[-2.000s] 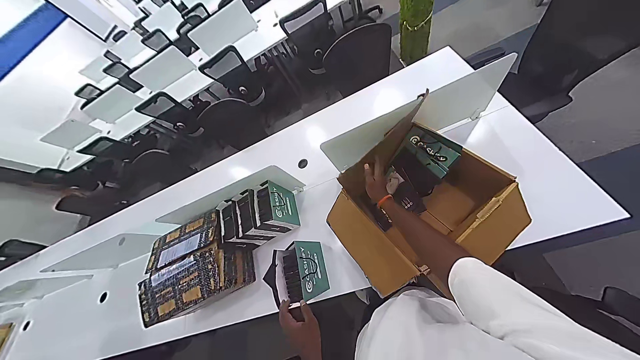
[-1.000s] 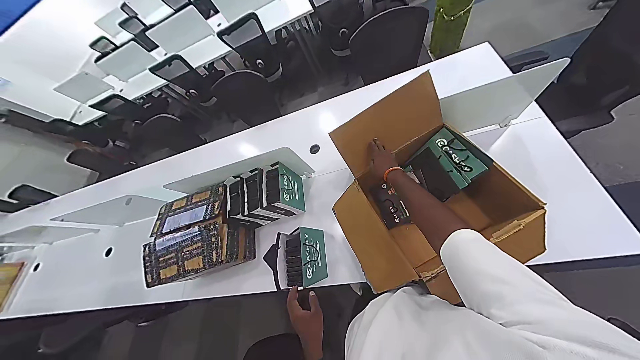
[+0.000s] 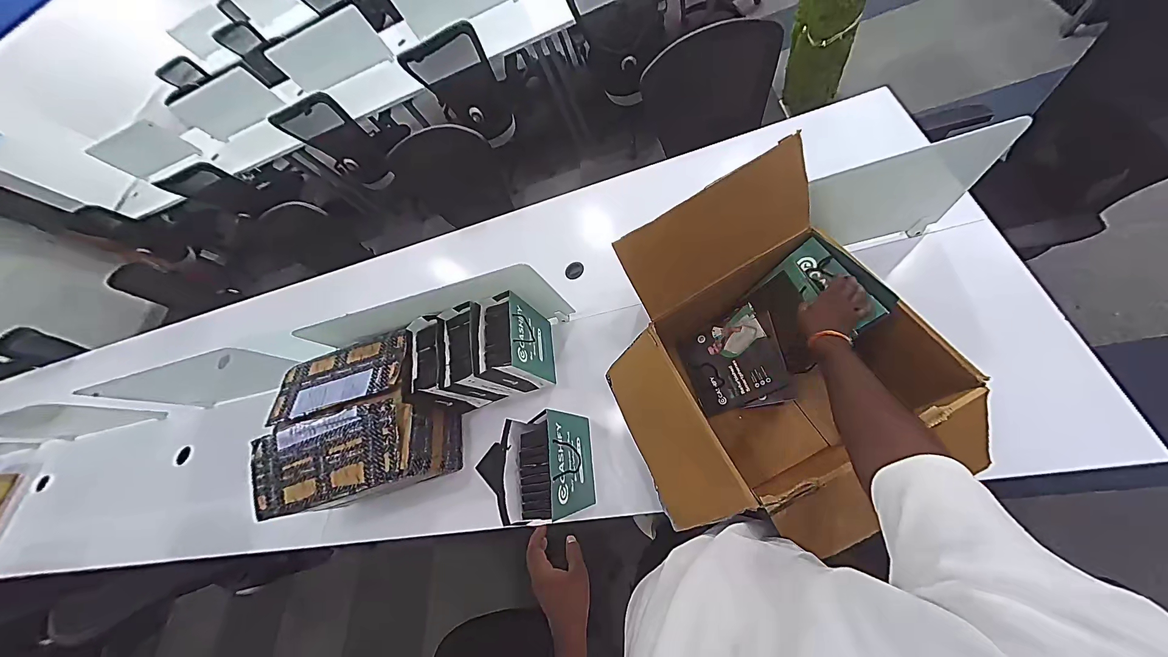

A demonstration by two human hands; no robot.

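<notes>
An open cardboard box (image 3: 730, 456) stands on the white desk. Inside it, my right hand (image 3: 834, 308) rests on a green and black paper bag (image 3: 878, 315) with its fingers bent; whether it grips the bag is unclear. Black printed packages (image 3: 735, 365) lie beside that bag. My left hand (image 3: 558, 575), empty with thumb and finger apart, is just below the desk's front edge, near an opened green and white paper bag (image 3: 573, 465) packed with black items. Several similar bags (image 3: 520, 342) stand behind it.
Tape-wrapped parcels (image 3: 356, 456) lie stacked on the desk (image 3: 630, 447) at the left. Low divider panels (image 3: 903, 187) stand along its middle. Office chairs (image 3: 712, 87) and more desks are beyond, near a green-covered column (image 3: 821, 50).
My right hand has moved from the box's raised rear flap to the green bag inside the box. My left hand stays near the desk's front edge, by the opened bag.
</notes>
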